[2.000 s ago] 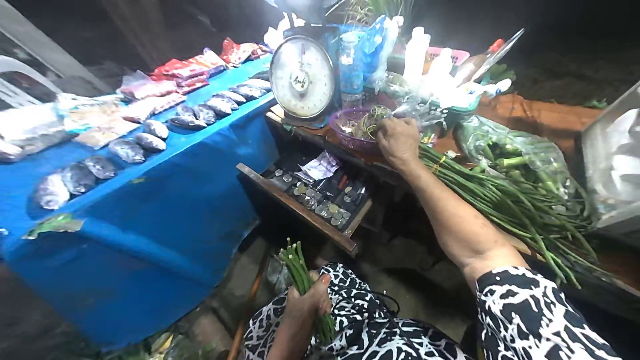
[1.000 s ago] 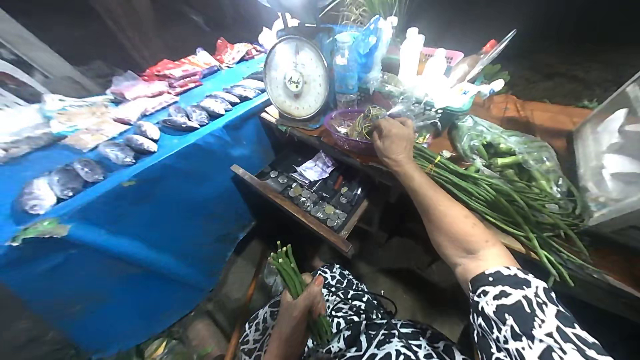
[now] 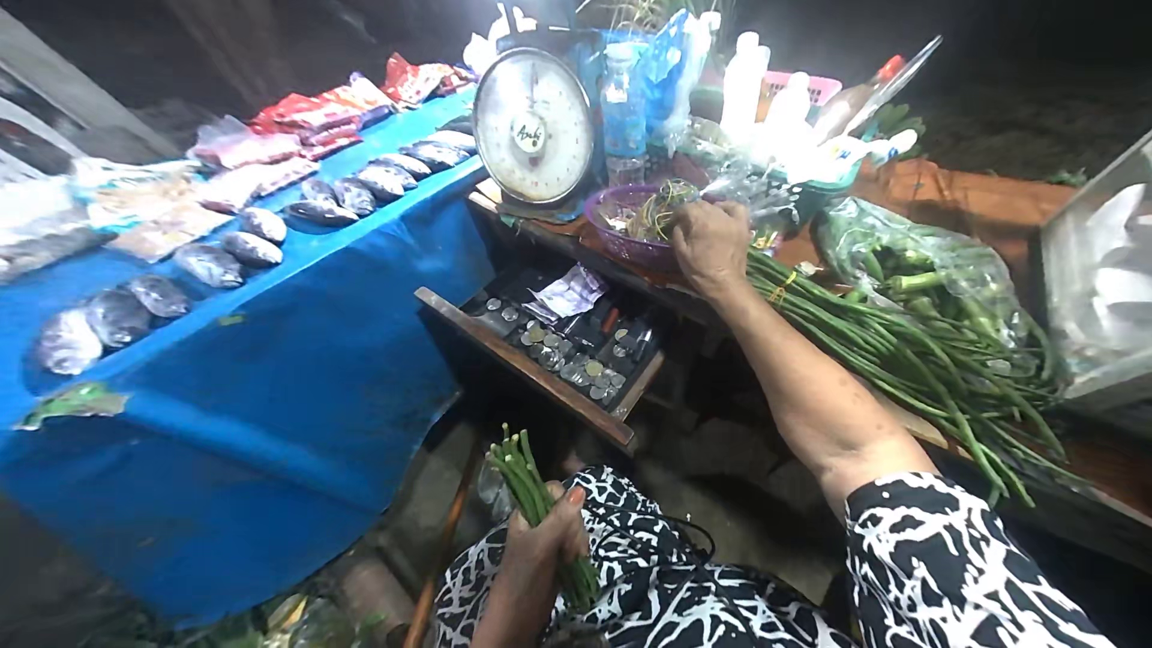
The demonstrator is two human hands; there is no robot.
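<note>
My left hand [image 3: 551, 531] is closed around a bundle of long green stems [image 3: 522, 481] above my lap, their cut ends pointing up. My right hand [image 3: 713, 236] is at the right rim of a purple plastic basket [image 3: 621, 238], its fingers against a tangle of rubber bands [image 3: 666, 209]; the fingertips are hidden, so whether it grips any cannot be told. Just right of that hand lies a large bundle of long green beans [image 3: 864, 351], tied with a yellow band. A dial scale [image 3: 534, 126] stands behind and left of the basket.
A wooden drawer [image 3: 526, 369] with coins and banknotes stands pulled out below the basket. Fish [image 3: 211, 264] and packets [image 3: 310, 112] lie on the blue-covered table [image 3: 270, 360] at left. Right are a plastic bag of green vegetables [image 3: 927, 270], white bottles [image 3: 745, 81] and a clear-sided case [image 3: 1102, 270].
</note>
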